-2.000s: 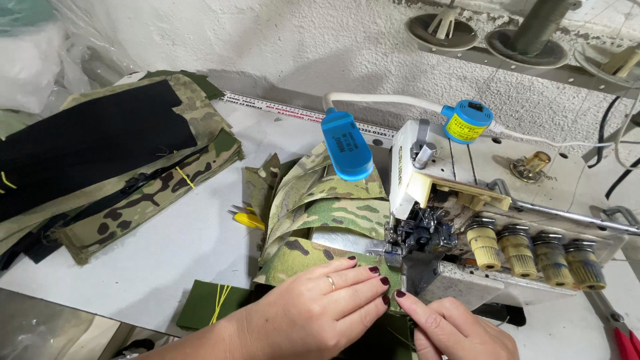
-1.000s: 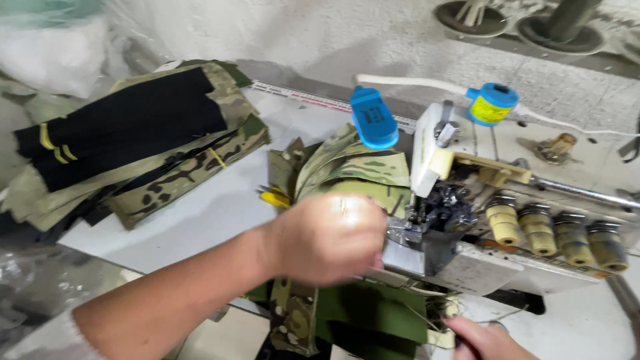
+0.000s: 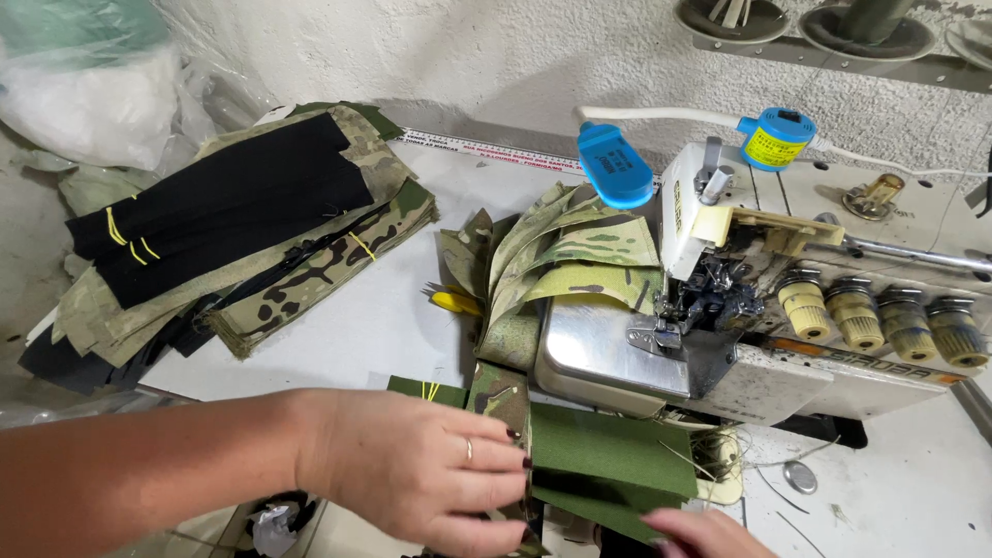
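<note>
My left hand (image 3: pixel 422 465), with a ring, lies over a camouflage fabric strip (image 3: pixel 500 391) at the front edge of the table; its fingertips touch the strip, and whether they grip it is hidden. My right hand (image 3: pixel 705 533) is at the bottom edge, partly out of view, by the lower corner of green fabric panels (image 3: pixel 612 446). Above them stands a white Siruba overlock machine (image 3: pixel 783 380) with a bare metal plate (image 3: pixel 612 341) beside its presser foot. Camouflage pieces (image 3: pixel 589 240) fan out behind the plate. A blue lamp (image 3: pixel 616 167) hangs over them.
Stacks of black (image 3: pixel 232 201) and camouflage fabric (image 3: pixel 325 271), tied with yellow thread, lie at left. Yellow-handled snips (image 3: pixel 457 302) are beside the fanned pieces. Thread scraps (image 3: pixel 717 449) gather before the machine. Plastic bags (image 3: pixel 93 85) stand at the upper left; thread stands are at the upper right.
My left hand has moved from beside the presser foot down to the front edge of the table. The camouflage fabric that covered the metal plate has left it, and green panels now show below.
</note>
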